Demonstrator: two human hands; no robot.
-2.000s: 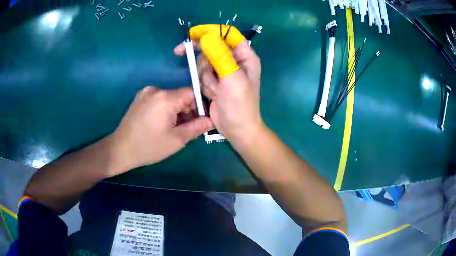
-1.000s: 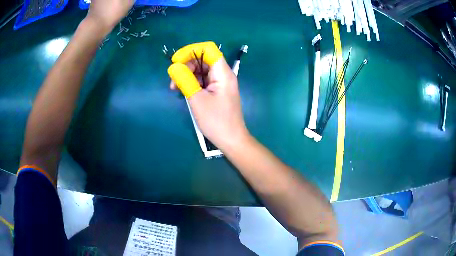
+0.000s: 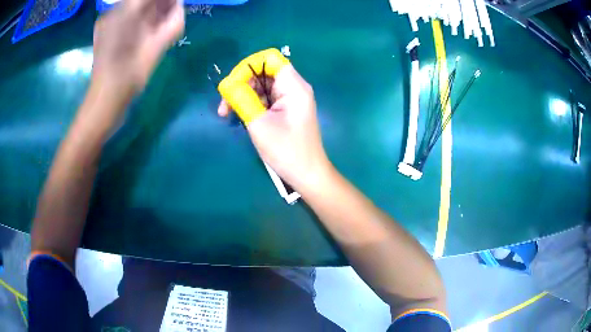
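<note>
My right hand (image 3: pixel 278 110), with yellow finger cots on thumb and index finger, grips a wire harness over the green bench. Thin black wires (image 3: pixel 264 79) show between its fingers, and small tips stick out past the cots. The harness's white sleeving (image 3: pixel 277 179) and wide white connector (image 3: pixel 291 197) show below the hand; the rest is hidden by it. My left hand (image 3: pixel 139 39) is blurred at the upper left, near the blue trays; whether it holds anything cannot be told.
A harness with white sleeving (image 3: pixel 413 107) and loose black wires lies at right beside the yellow line (image 3: pixel 446 175). White sleeve stock (image 3: pixel 447 14) is at the back. Blue trays (image 3: pixel 48 16) are at upper left, with small loose pieces (image 3: pixel 197 9) nearby. Another small harness (image 3: pixel 578 136) lies far right.
My left hand left the harness, reached up to the upper-left tray and has since come slightly down and right. My right hand keeps its grip; the harness's lower end has shifted right.
</note>
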